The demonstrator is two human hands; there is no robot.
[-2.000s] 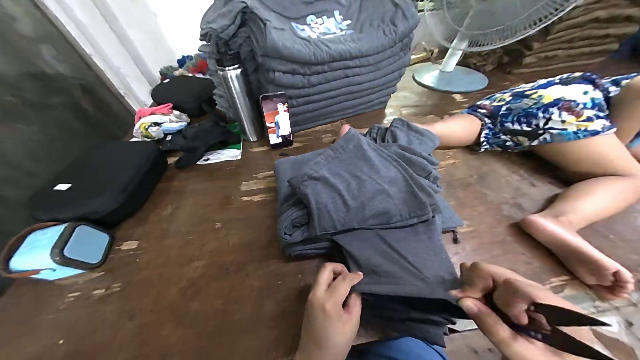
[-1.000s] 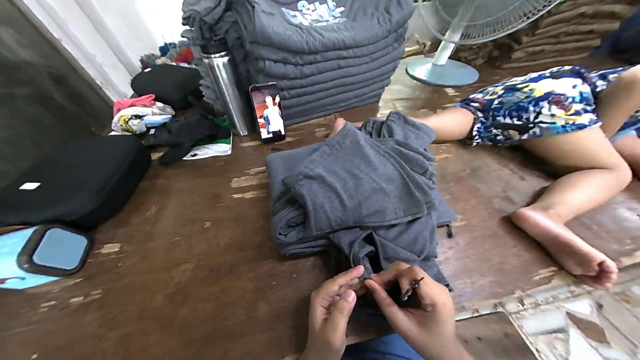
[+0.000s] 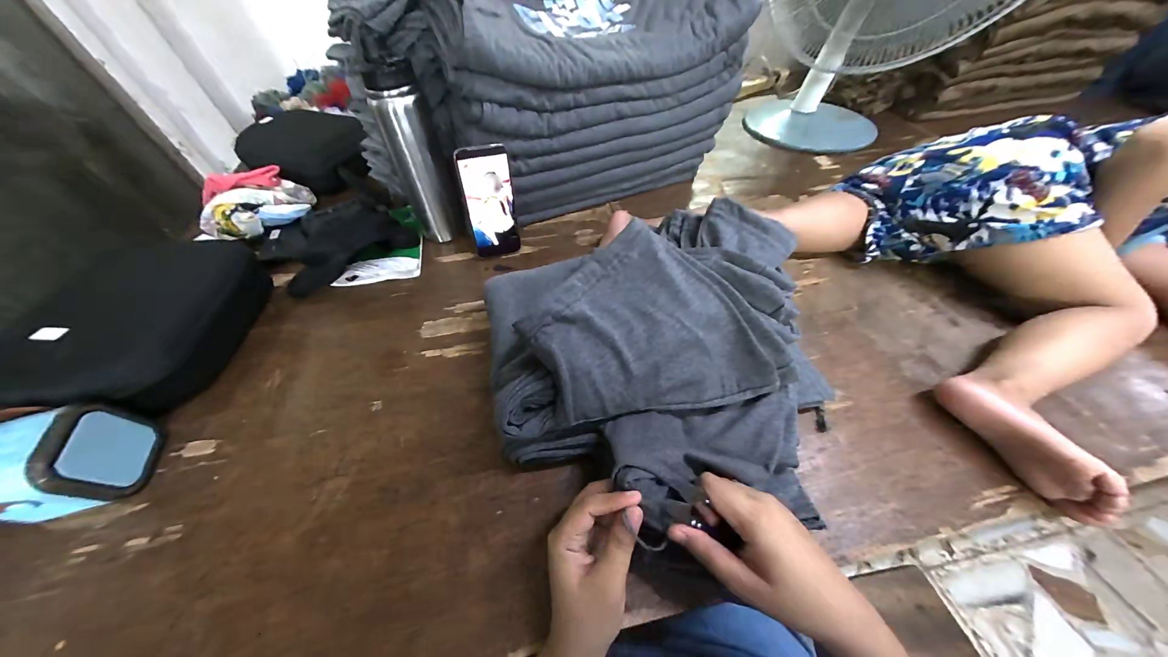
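Observation:
A dark grey knit garment (image 3: 657,338) lies loosely bunched on folded grey cloth on the brown wooden surface. My left hand (image 3: 593,547) pinches the garment's near edge between thumb and finger, and a thin thread loops down beside the fingertips. Close on its right, my right hand (image 3: 748,547) holds dark scissors (image 3: 695,523) by the pivot, the blades toward the cloth edge. My palm and fingers hide most of the scissors, so whether the blades are parted cannot be told.
Behind the garment stand a phone (image 3: 490,201), a steel bottle (image 3: 415,155) and a tall stack of grey shirts (image 3: 593,109). Black cases (image 3: 119,319) lie left, near a blue device (image 3: 100,452). A fan base (image 3: 810,124) is behind; another person's bare leg and foot (image 3: 1040,447) rest right.
My right hand has come in from the right beside my left; the scissors, plainly seen pointing right two seconds ago, are mostly hidden in it. The garment's near part is gathered up between my hands.

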